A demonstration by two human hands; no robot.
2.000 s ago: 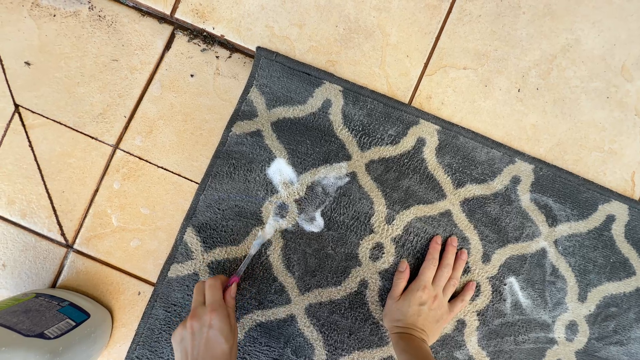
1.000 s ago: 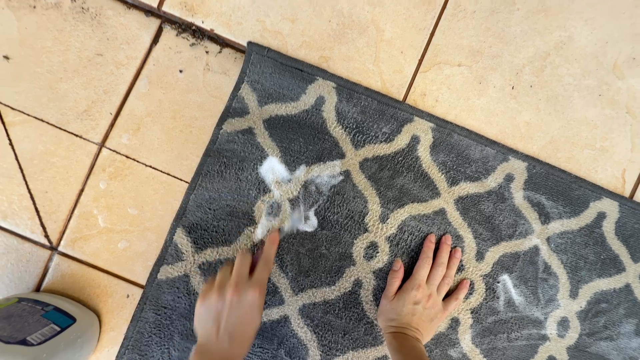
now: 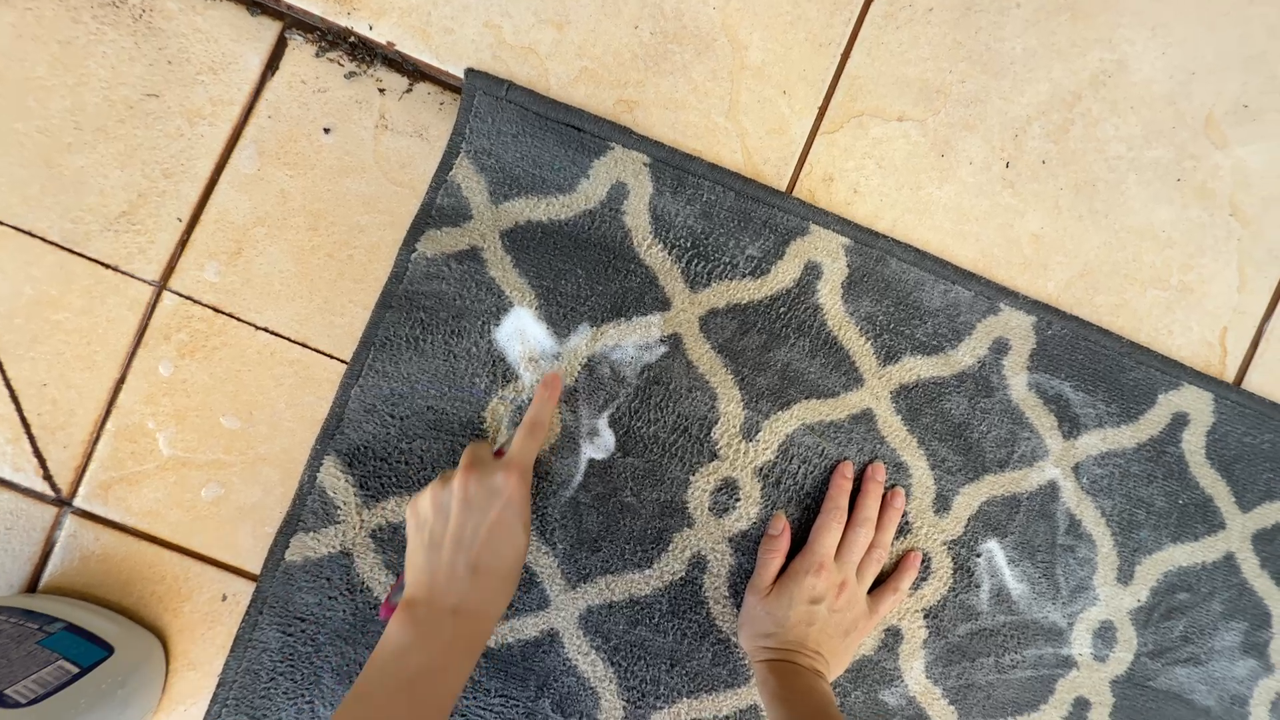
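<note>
On a dark gray rug with a beige lattice pattern (image 3: 800, 350), my left hand (image 3: 475, 530) grips a slim brush-like tool whose pink handle end (image 3: 392, 598) shows beside the wrist. Its index finger reaches out to the edge of a patch of white foam (image 3: 525, 340). The tool's working end is mostly hidden by the hand and blurred. More foam lies in smears just right of that finger. My right hand (image 3: 835, 580) rests palm down on the rug, fingers spread, holding nothing.
Beige floor tiles (image 3: 1050, 130) with brown grout surround the rug. Dark dirt (image 3: 360, 50) lies along a grout line near the rug's upper corner. A pale plastic bottle (image 3: 130, 650) with a label is at the lower left. Whitish streaks (image 3: 1000, 575) mark the rug at right.
My left hand has moved up toward the foam, its index finger now extended. The foam around the lattice ring is more spread out. My right hand stays flat on the rug.
</note>
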